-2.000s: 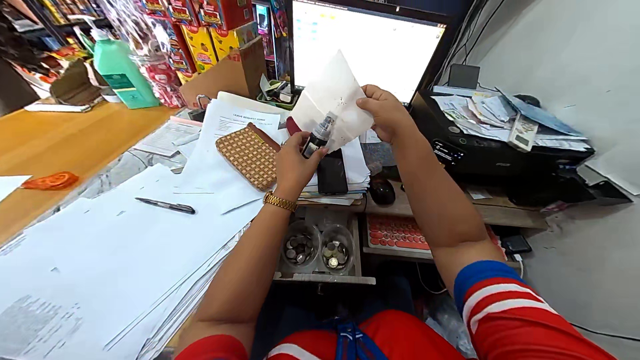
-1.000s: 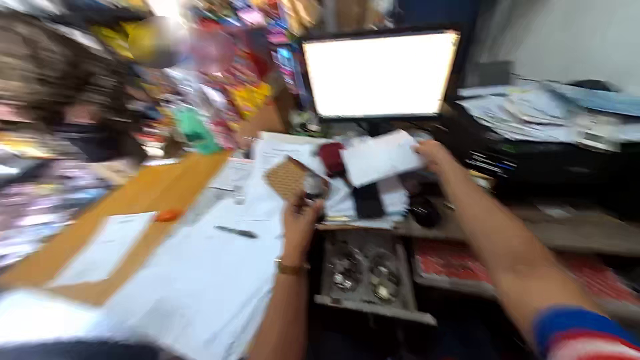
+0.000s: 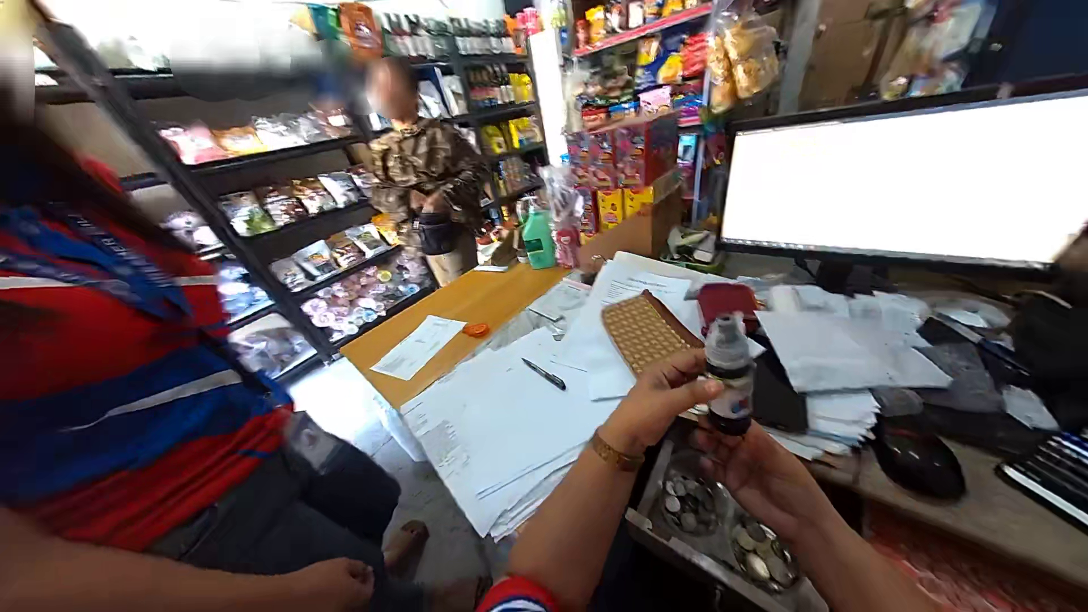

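My left hand point(image 3: 667, 395), with a gold-coloured watch or bracelet on its wrist, grips a small bottle point(image 3: 729, 374) with a clear cap and a dark lower part. My right hand point(image 3: 748, 467) is just below, palm up, its fingertips at the bottle's base; whether it bears any weight I cannot tell. Under both hands an open drawer point(image 3: 680, 544) holds two round clear containers of coins point(image 3: 765, 557). A white paper or envelope point(image 3: 850, 350) lies on the desk below the monitor. Left of the bottle lies a woven brown pouch point(image 3: 648, 330), and behind it a dark red pouch point(image 3: 727, 304).
A person in a red and blue shirt point(image 3: 110, 408) stands close on the left; another point(image 3: 429, 170) stands by the shelves. Stacked papers point(image 3: 501, 425) with a pen point(image 3: 544, 374) cover the desk's left part. A monitor point(image 3: 892, 183), mouse point(image 3: 920, 461) and keyboard point(image 3: 1050, 476) are at right.
The white paper, held in my right hand before, now lies on the desk. My right hand has come over to the bottle, which stays in my left. The view has swung left.
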